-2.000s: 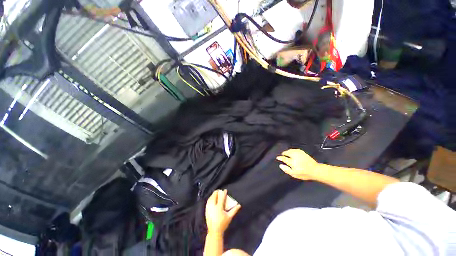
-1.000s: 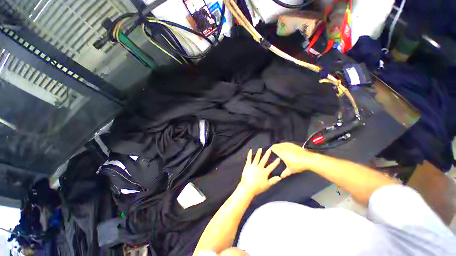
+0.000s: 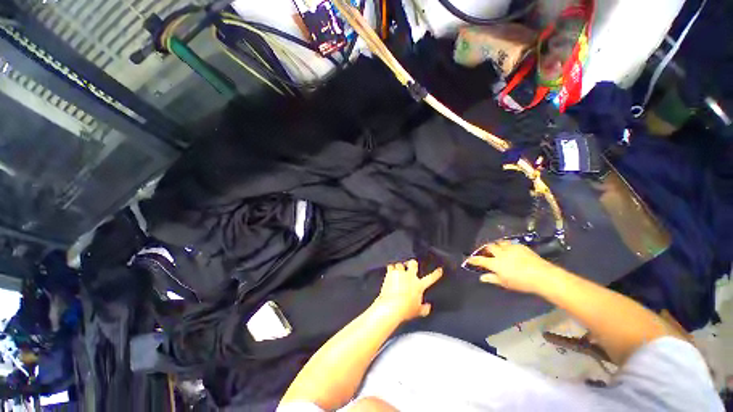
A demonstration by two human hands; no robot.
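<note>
Black garment pieces lie spread on the dark table and heaped behind. My left hand rests palm down on the cloth, fingers apart, holding nothing visible. My right hand is over the steam iron at the right and covers most of its handle. The iron's pale tip edge shows by my fingertips; whether my fingers close on it is hidden. A white pad lies on the cloth left of my left hand.
A yellowish hose runs down to the iron. A small dark box with a white label sits near it. White-striped black pieces lie left. Red straps are at the wall, navy garments far right.
My left hand has let go of the white pad and moved right onto the cloth. My right hand has moved from the cloth to over the iron. The view has shifted.
</note>
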